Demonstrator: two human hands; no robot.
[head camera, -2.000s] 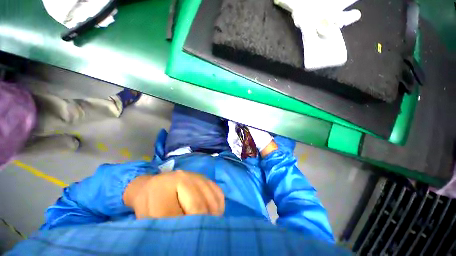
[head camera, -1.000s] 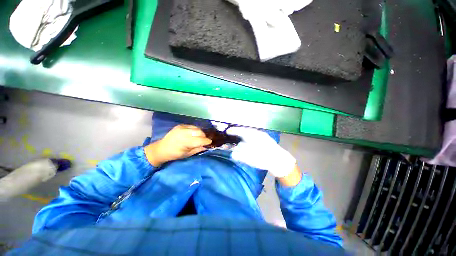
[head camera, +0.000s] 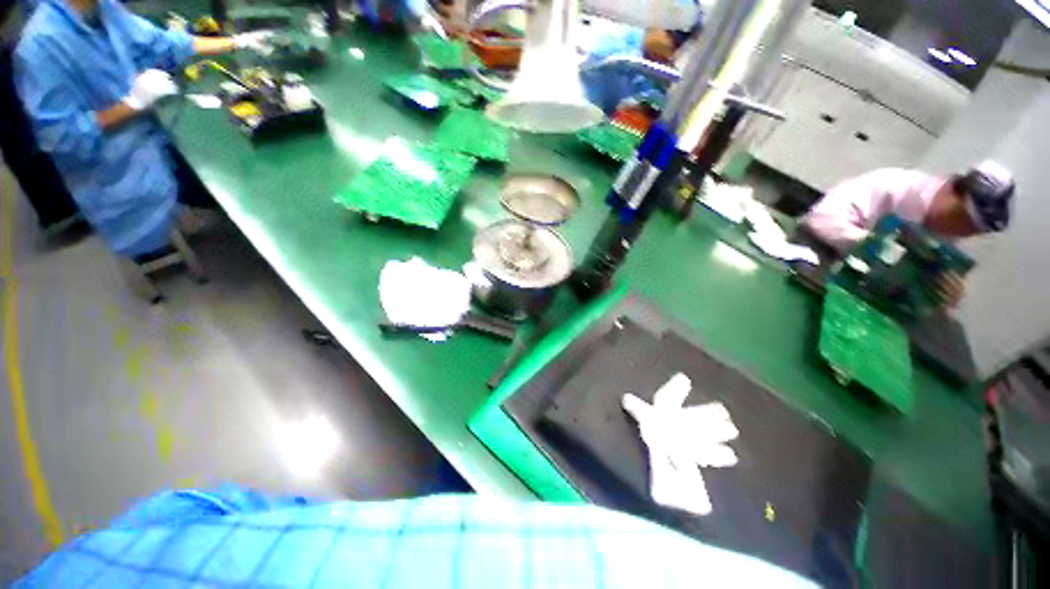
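Note:
Neither of my hands is in the picture; only my blue checked front shows along the bottom edge. Nearest in front of me, a white work glove lies flat, fingers spread, on the black foam pad. The pad lies on a black mat with green edging at its left. To the left, a crumpled white cloth lies on the bench beside a black handle. A round metal pot with a dish on top stands behind the handle.
Green circuit boards lie along the bench. A fume hood hangs beyond the metal pot. Marker pens stand on a dark post. A person in pink holds a board at right; a person in blue works at far left.
The view has swung up and left along the bench. My hands, the reddish-brown item and my lap have left the picture. The glove still lies on the foam pad.

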